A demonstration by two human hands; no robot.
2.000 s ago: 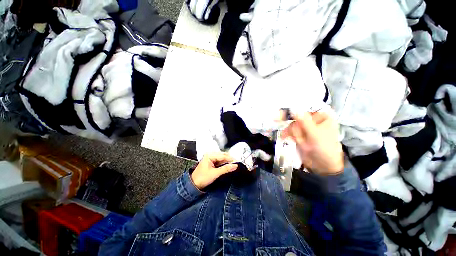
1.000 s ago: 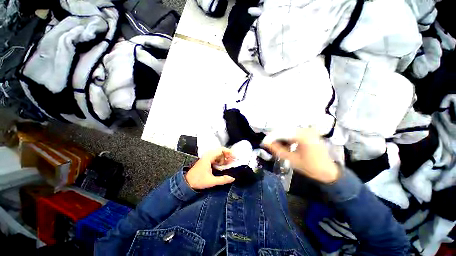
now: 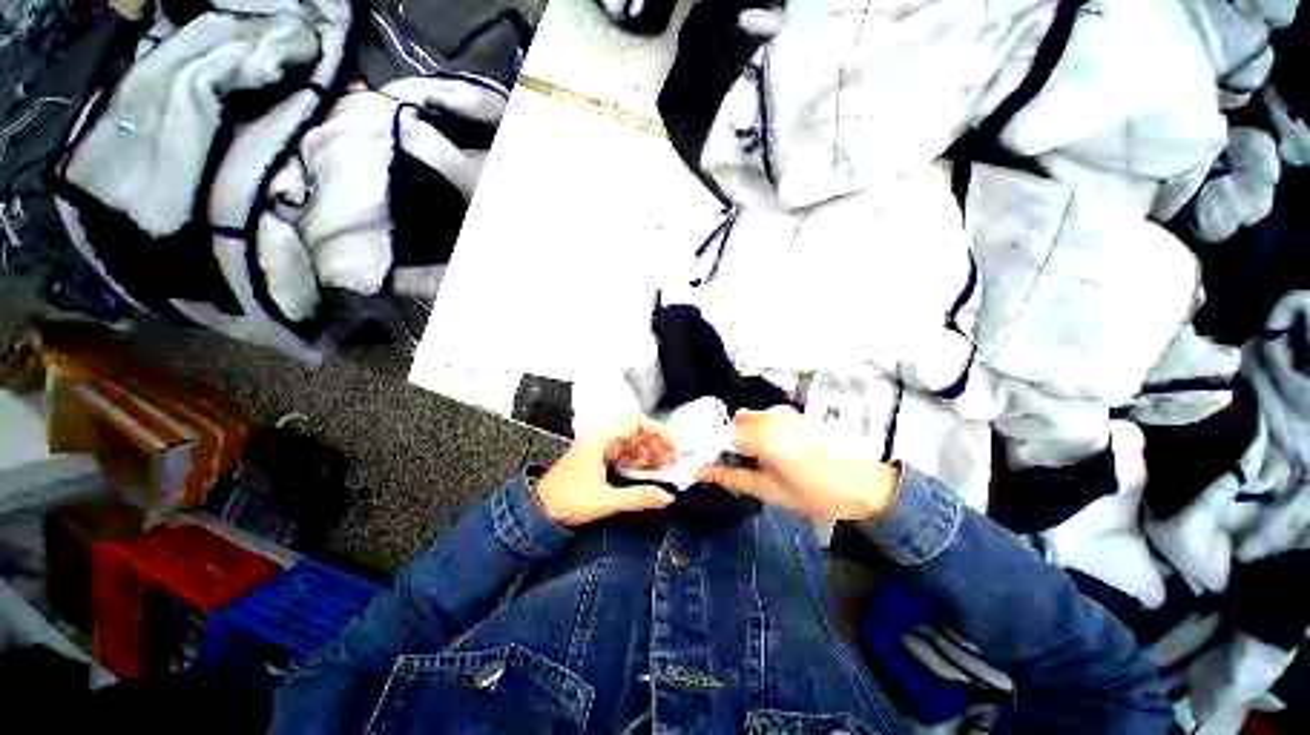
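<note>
A fleece-lined jacket point(image 3: 848, 287), white with black seam lines and black panels, lies on the white table point(image 3: 539, 244) and reaches down to my waist. A small white fleece edge point(image 3: 700, 431) with black cloth below it is between my hands. My left hand point(image 3: 596, 477) holds its left side, fingers curled into it. My right hand point(image 3: 790, 462) pinches at its right side with fingertips close together. No needle or thread can be made out. A pale strip point(image 3: 851, 409) lies just right of my right hand.
A small dark block point(image 3: 543, 401) is at the table's near edge. A heap of white and black garments point(image 3: 345, 187) is at the left. More fleece garments are piled at the right. A red crate point(image 3: 180, 574), a blue crate point(image 3: 287, 618) and a cardboard box point(image 3: 129, 438) stand lower left.
My right hand has come from out at the right, above the pale strip, back to the white fleece edge beside my left hand. My left hand has kept hold near the same place.
</note>
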